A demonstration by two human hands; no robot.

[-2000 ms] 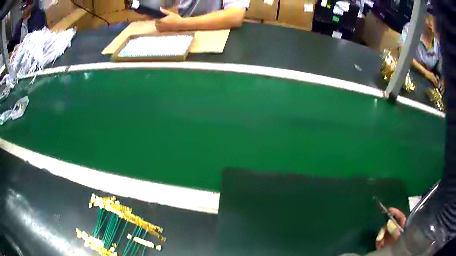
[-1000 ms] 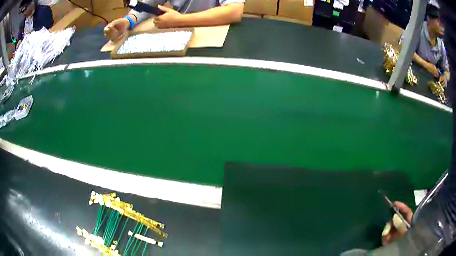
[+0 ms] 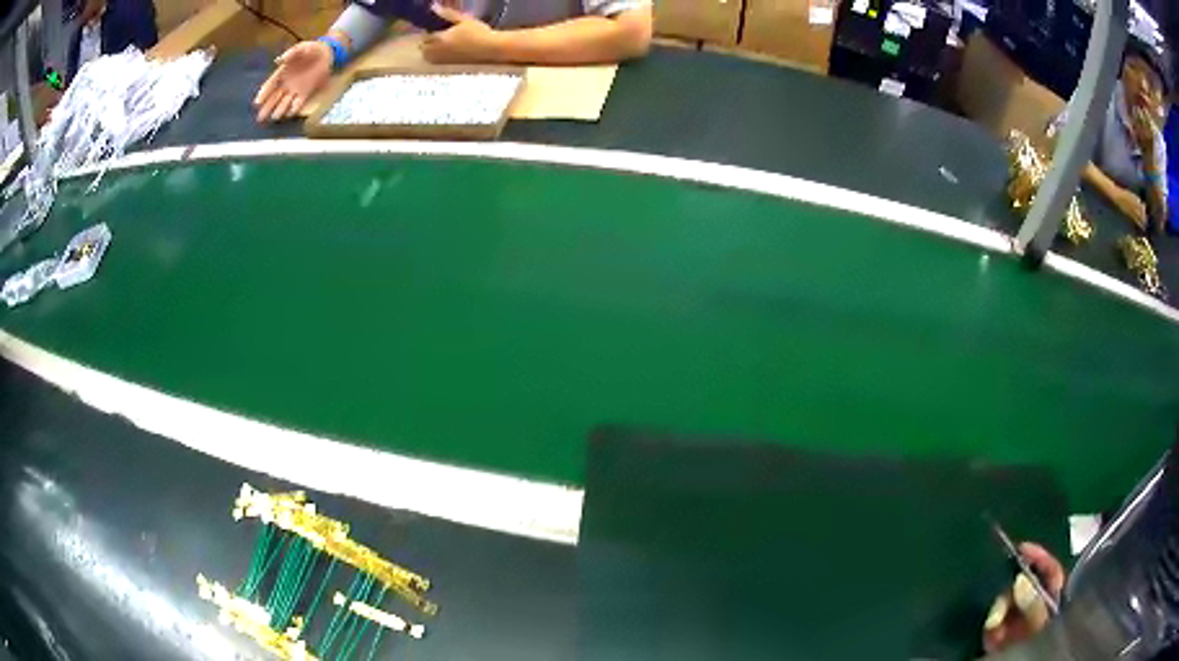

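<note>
My right hand [image 3: 1025, 604] is at the lower right, over the right edge of the dark work mat [image 3: 776, 555]. It holds a thin, dark soldering iron [image 3: 1021, 562], its tip pointing up and left. Pale covers show on its fingertips. My left hand is not in view. A bundle of green wires [image 3: 287, 579] joined to brass contact strips [image 3: 349, 549] lies on the dark bench at the lower left, left of the mat.
The green conveyor belt [image 3: 517, 310] crosses the view; a white socket housing [image 3: 85, 254] in clear plastic lies at its far left. Across it are a person's hands [image 3: 295, 80], a shallow tray of white parts [image 3: 420, 101], white cords [image 3: 110, 110] and a grey post [image 3: 1076, 142].
The housing has moved slightly right into view at the far left. The person opposite has brought an open hand beside the tray. My right hand stays nearly still with the iron.
</note>
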